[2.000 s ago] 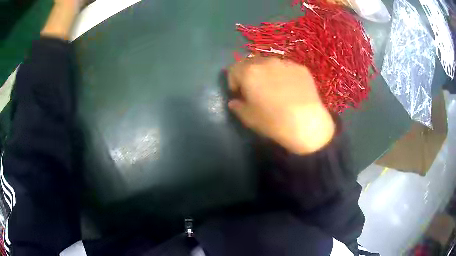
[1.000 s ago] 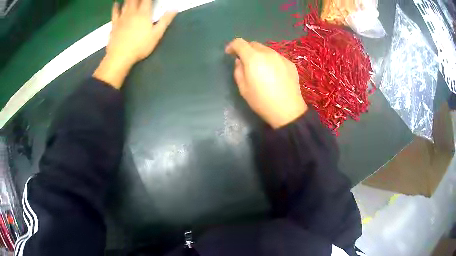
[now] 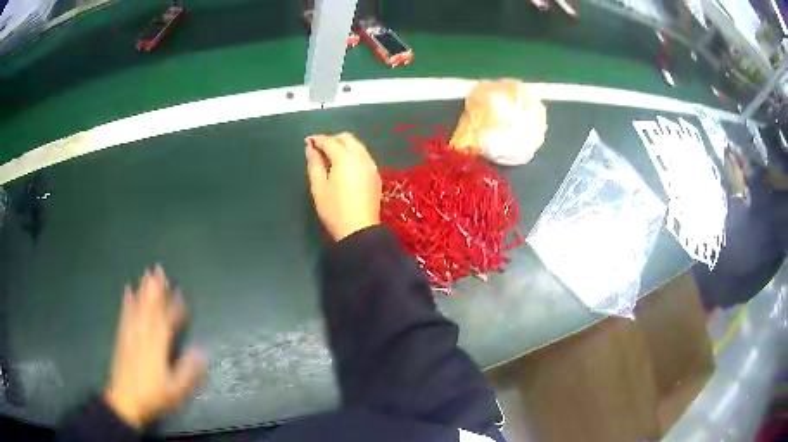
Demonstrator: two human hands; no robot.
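A loose tangled heap of thin red strips (image 3: 454,216) with some pale bits lies on the dark green bench top (image 3: 251,207). My right hand (image 3: 346,186) is just left of the heap, fingers curled with thumb and index fingertips together; a dark reddish speck shows at the fingertips, but I cannot tell what it is. My left hand (image 3: 151,350) is blurred over the bench at the lower left, fingers spread, and holds nothing visible.
A white rail (image 3: 207,112) with an upright post (image 3: 332,52) borders the green conveyor (image 3: 251,65). Red-and-black units (image 3: 386,45) lie on it. A bag with orange contents (image 3: 501,121), a flat clear bag (image 3: 600,229) and white slatted pieces (image 3: 687,186) lie right. A cardboard box (image 3: 605,371) stands below; another person is far right.
The view has shifted to show the rail and conveyor. My left hand has left the white rail and come back low over the bench. My right hand remains beside the heap, fingers curled.
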